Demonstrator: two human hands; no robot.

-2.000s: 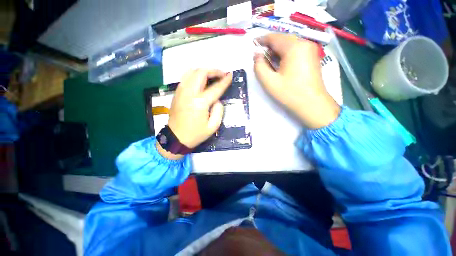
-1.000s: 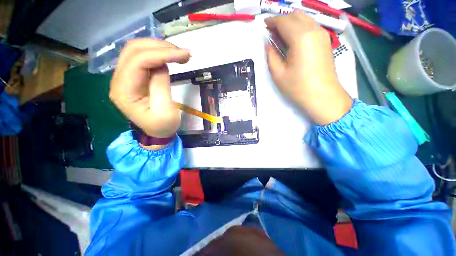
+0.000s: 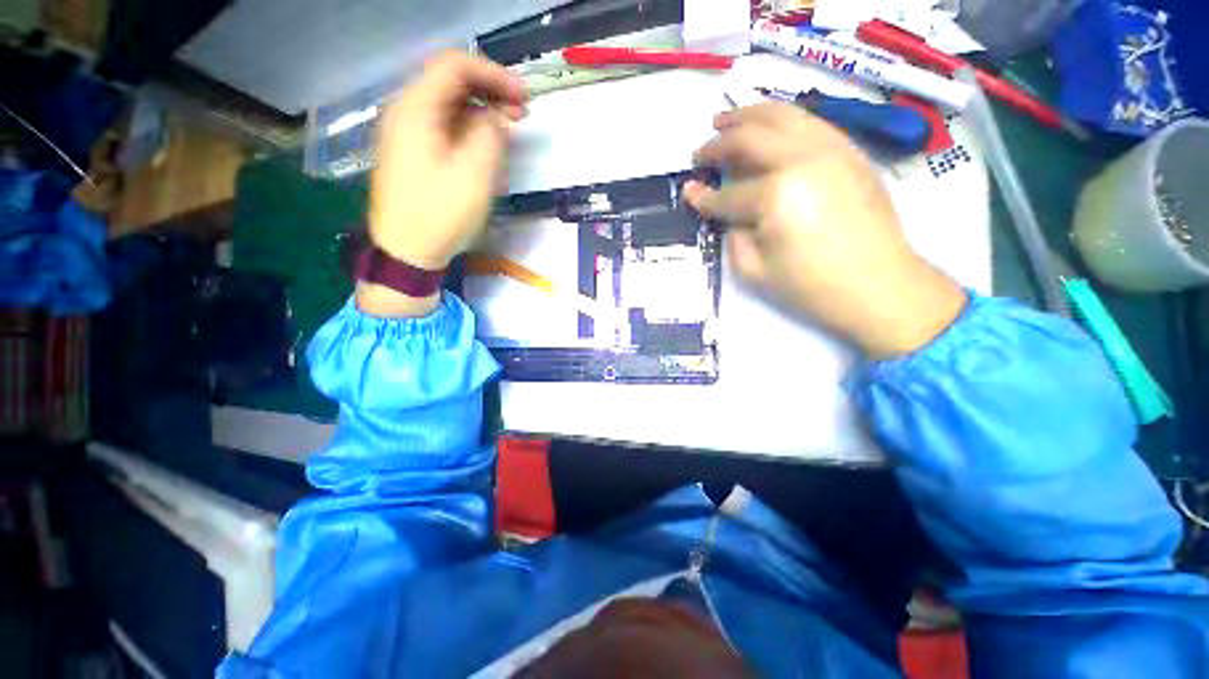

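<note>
The opened tablet point(image 3: 663, 285), a thin black frame with silver-white areas inside, lies flat on the white board point(image 3: 796, 405). An orange flex cable point(image 3: 517, 272) lies slanted across its left part. My right hand point(image 3: 809, 219) is at the tablet's upper right corner with its fingertips bent together; something small and dark shows at them, too blurred to name. My left hand point(image 3: 438, 173) is raised beyond the tablet's upper left corner, fingers curled and not touching the frame; whether it holds something small cannot be told.
A blue-black screwdriver handle point(image 3: 868, 122) lies behind my right hand. Red pens point(image 3: 650, 59) and a white paint marker point(image 3: 855, 66) lie along the far edge. A white cup point(image 3: 1147, 212) stands at the right, a clear case point(image 3: 342, 139) behind my left hand.
My left hand has moved off the tablet and up to the far left. My right hand has come down to the tablet's corner. The screwdriver handle now shows behind it.
</note>
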